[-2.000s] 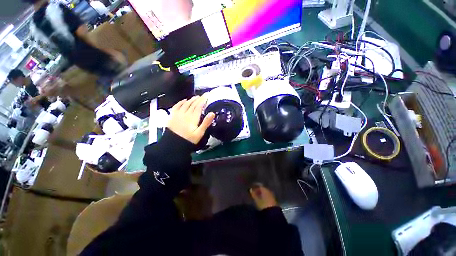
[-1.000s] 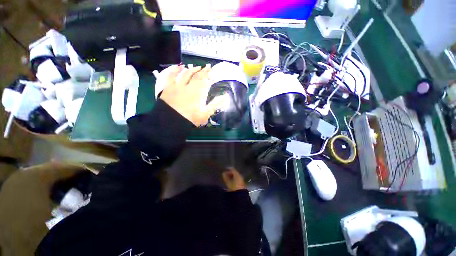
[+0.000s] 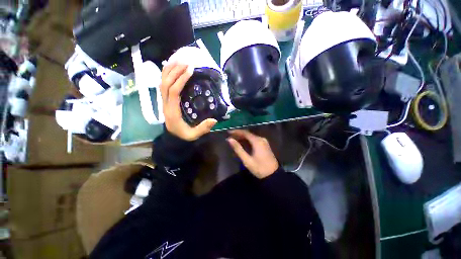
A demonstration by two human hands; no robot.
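Observation:
Three dome cameras with white caps and black balls stand in a row on the green bench. My left hand is around the left side of the leftmost camera, thumb at the lower front of its black ball; its lens and ring of small LEDs face me. The middle camera and the larger-looking right camera show smooth black balls with no lens in view. My right hand is in front of the bench edge, fingers apart, holding nothing.
A yellow tape roll stands by the keyboard. A black case and a white loop-shaped strip are at the left, beside more cameras in a carton. A mouse, flat tape roll and cables are at the right.
The view has moved closer to the cameras. My left hand has shifted to the leftmost camera, whose lens now faces me. My right hand has come up towards the bench edge with its fingers spread.

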